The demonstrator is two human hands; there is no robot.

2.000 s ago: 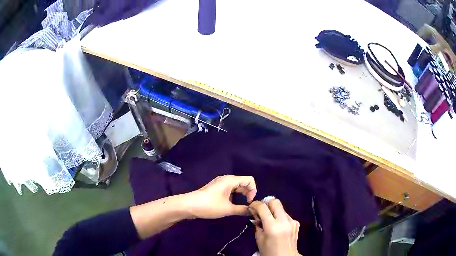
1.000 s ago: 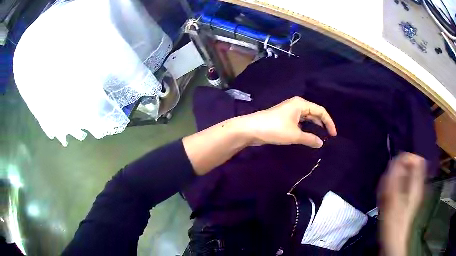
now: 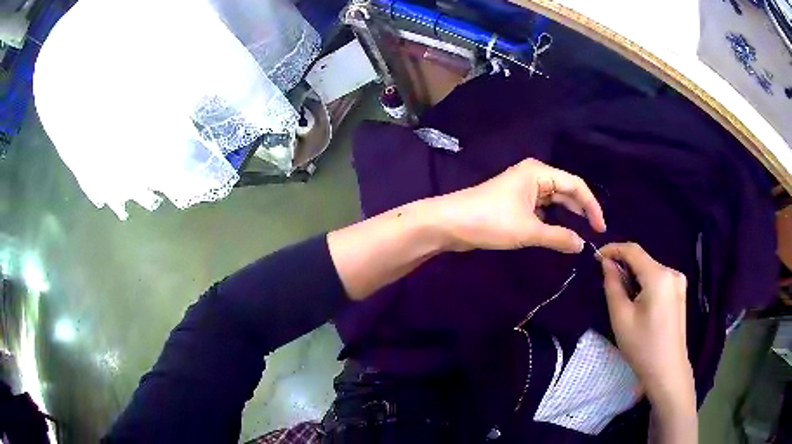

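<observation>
A dark purple garment (image 3: 486, 286) lies across the lap. A pale basting thread line (image 3: 529, 364) runs over it, its loose end curving up. A pale checked lining flap (image 3: 590, 381) shows at the lower right. My right hand (image 3: 647, 303) pinches a thin bright sliver, likely a needle (image 3: 593, 250), between thumb and forefinger. My left hand (image 3: 521, 208) is just left of it, thumb tip close to the sliver, forefinger raised apart. Whether the left fingertips hold thread is too small to tell.
White lace-edged cloth (image 3: 130, 95) hangs at upper left over equipment. A metal frame (image 3: 382, 61) with a small spool (image 3: 392, 102) and blue bar stands behind the garment. The table's wood edge (image 3: 660, 65) curves across the upper right. Green floor (image 3: 287, 208) shows left.
My right hand moved from the cloth to the far right, blurred, then came back beside my left fingertips. The view turned down and left, and the lining flap and basting line came into view.
</observation>
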